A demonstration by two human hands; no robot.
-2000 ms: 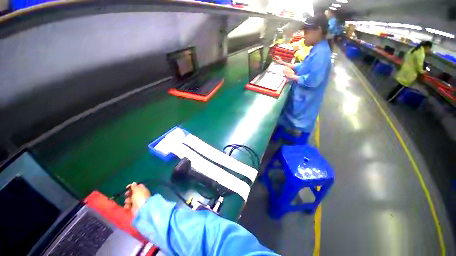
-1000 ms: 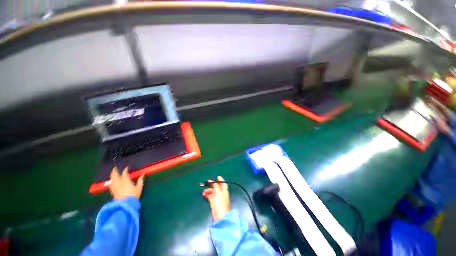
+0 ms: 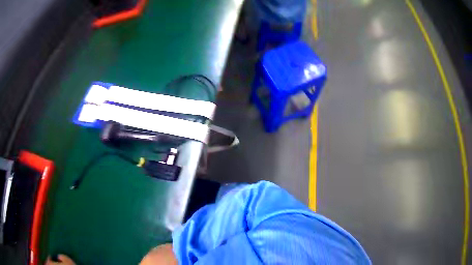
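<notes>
A black test cable (image 3: 96,165) lies on the green mat with its plug end free. It leads past a yellow tag to a small black box (image 3: 161,170) with a white piece beside it. My right hand (image 3: 158,255) is cut off by the bottom edge; only skin at the blue cuff shows. A few fingertips, apparently of my left hand (image 3: 60,260), show at the bottom left; what they hold is hidden. A dark laptop (image 3: 20,199) on its red tray (image 3: 40,207) is cut off at the left edge.
A black barcode scanner (image 3: 127,135) lies beside white label strips (image 3: 155,119), which run from a blue bin (image 3: 83,116) to the bench edge (image 3: 189,194). A blue stool (image 3: 292,67) stands in the aisle, with a person's blue clothing (image 3: 279,10) behind it.
The view has swung right and down. The cable plug, before at my right hand, now lies free on the mat. Both hands have moved to the bottom edge of view.
</notes>
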